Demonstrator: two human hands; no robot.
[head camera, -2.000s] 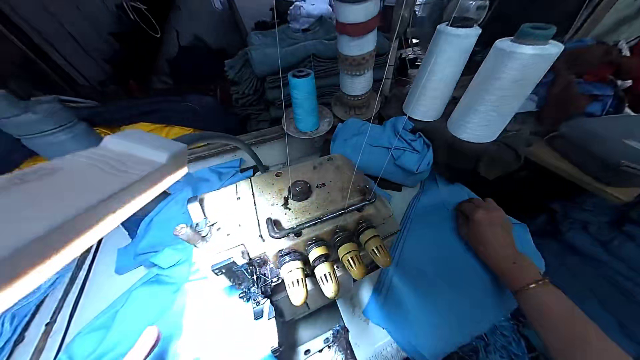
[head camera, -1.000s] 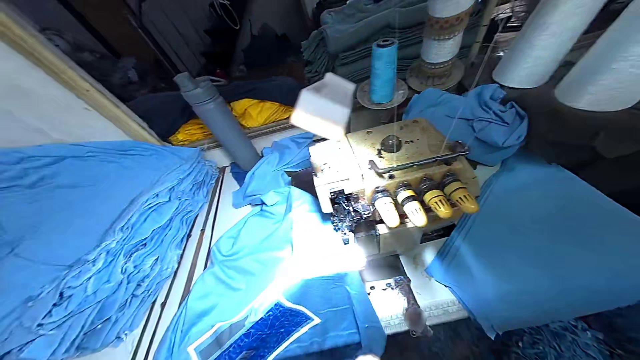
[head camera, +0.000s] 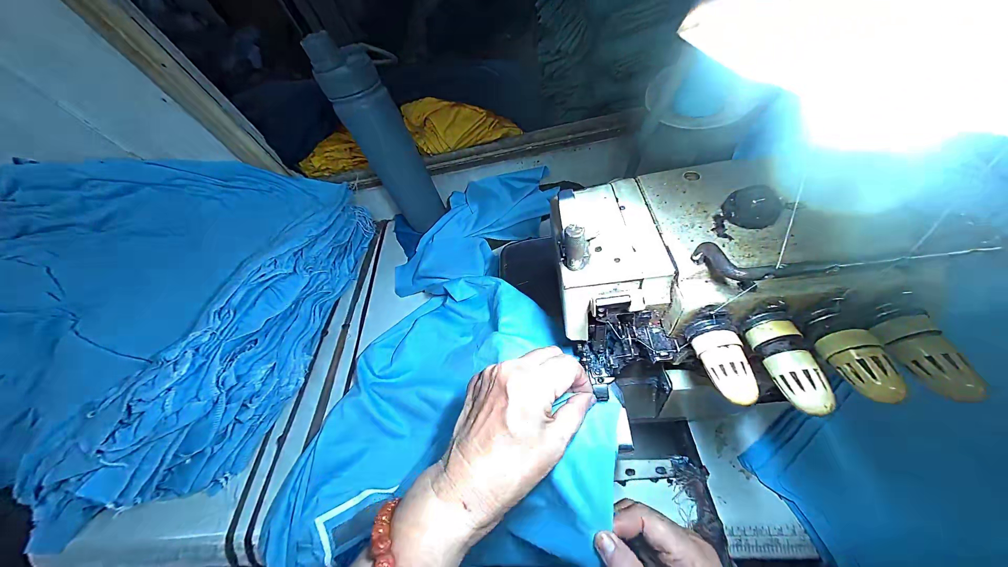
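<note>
Beside the needle area of an overlock sewing machine (head camera: 618, 228), my left hand (head camera: 516, 425) pinches a fold of blue knit fabric (head camera: 413, 382) between thumb and fingers. A beaded bracelet (head camera: 383, 531) circles that wrist. Lower down, at the bottom edge of the view, my right hand (head camera: 657, 535) grips the edge of the same fabric between thumb and fingers. The cloth runs from the presser foot (head camera: 601, 387) down over the table and bears a white-outlined patch (head camera: 346, 516). My left fingertips partly hide the cloth near the foot.
Stacked blue fabric pieces (head camera: 157, 315) lie at left, and more blue cloth (head camera: 906, 472) at right. A grey bottle (head camera: 378, 126) leans behind, near yellow cloth (head camera: 457, 126). Yellowed tension knobs (head camera: 723, 366) line the machine front. A glaring lamp (head camera: 890, 63) covers the upper right.
My right hand was on the right-hand blue cloth two seconds ago and now holds the fabric below the machine. My left hand has come to the presser foot. The view has shifted left and closer.
</note>
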